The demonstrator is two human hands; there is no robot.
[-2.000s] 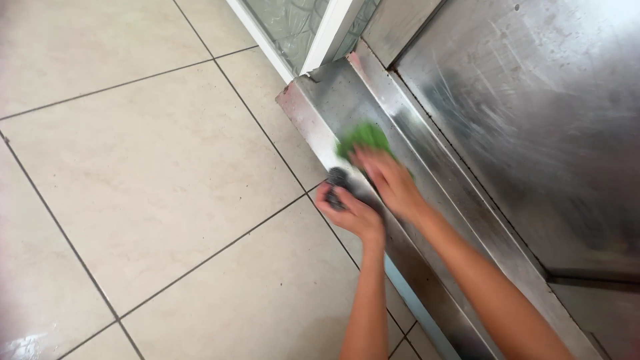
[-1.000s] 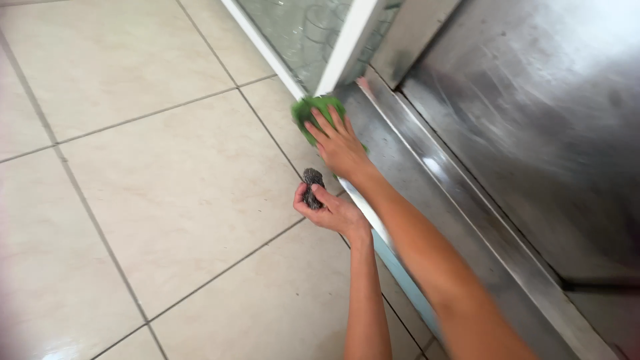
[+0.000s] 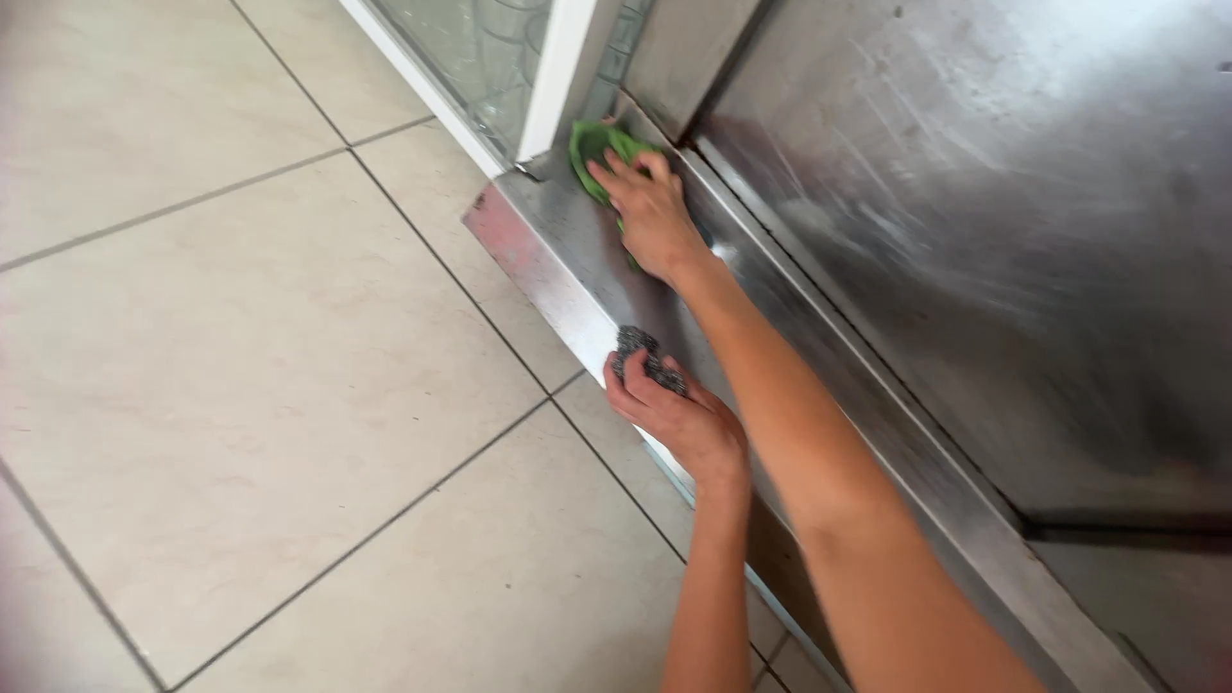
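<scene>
My right hand [image 3: 654, 207] presses a crumpled green cloth [image 3: 595, 159] onto the stainless steel ledge [image 3: 577, 226], close to the foot of a white-framed glass panel. The fingers lie bent over the cloth. Nearer to me, my left hand [image 3: 674, 414] holds a grey metal scouring pad [image 3: 643, 354] in curled fingers, at the ledge's outer edge. Whether that hand rests on the metal cannot be told. Reddish marks show on the ledge's front face near its far end.
The white frame [image 3: 563, 77] with patterned glass [image 3: 472, 48] stands at the ledge's far end. A smudged stainless steel panel [image 3: 962, 241] rises along the right, behind a raised metal strip [image 3: 828, 356]. Beige floor tiles [image 3: 260, 366] lie to the left.
My right hand has moved with the green cloth from the ledge's outer corner by the white frame to the inner side of the ledge. My left hand still holds the scouring pad.
</scene>
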